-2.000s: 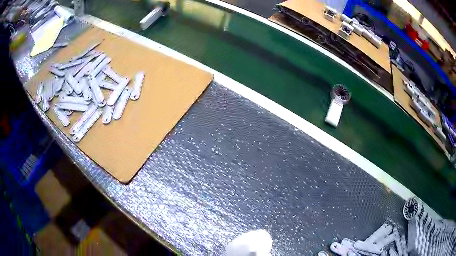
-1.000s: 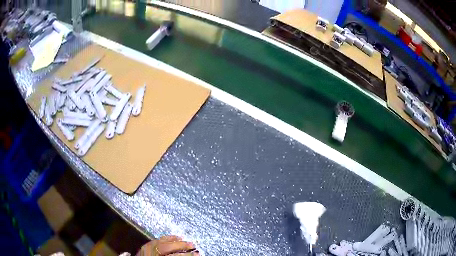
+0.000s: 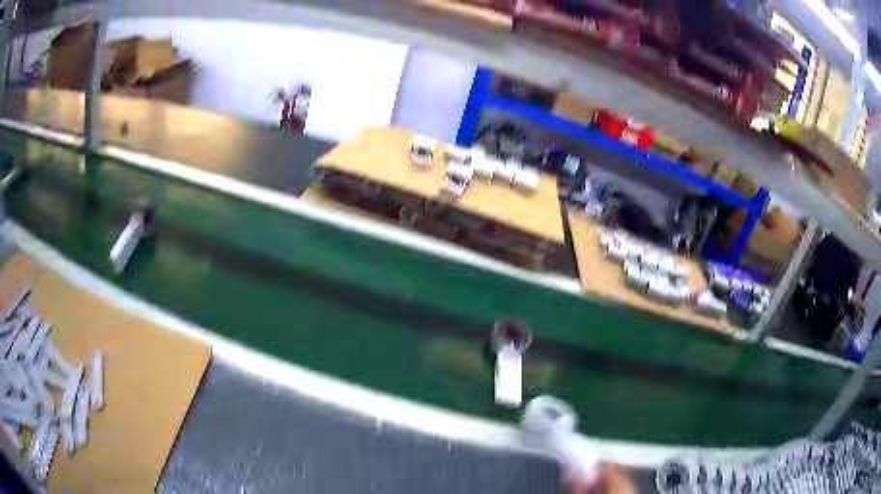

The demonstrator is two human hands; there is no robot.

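Observation:
My right hand [image 3: 614,479] shows blurred and cut off at the bottom edge, right of centre. Its fingers are at the handle end of a white handheld fan [image 3: 549,421], whose round head points up and left over the belt's near edge. My left hand is out of the picture. Another white fan [image 3: 508,374] lies on the green conveyor belt [image 3: 319,333], just beyond the held one. Loose white-grey handle covers [image 3: 43,381] lie piled on the cardboard sheet [image 3: 159,386] at lower left.
A row of fans [image 3: 773,473] is at the lower right. Another fan [image 3: 127,239] lies on the belt at left. Across the belt, cardboard [image 3: 372,154] holds small white parts. A shelf [image 3: 580,58] crosses above. The grey bench covering [image 3: 280,444] borders the belt.
The view has swung up and toward the belt. My right hand has come into view with a fan. The hand seen earlier at the bottom edge and the white wrapped head are out of view.

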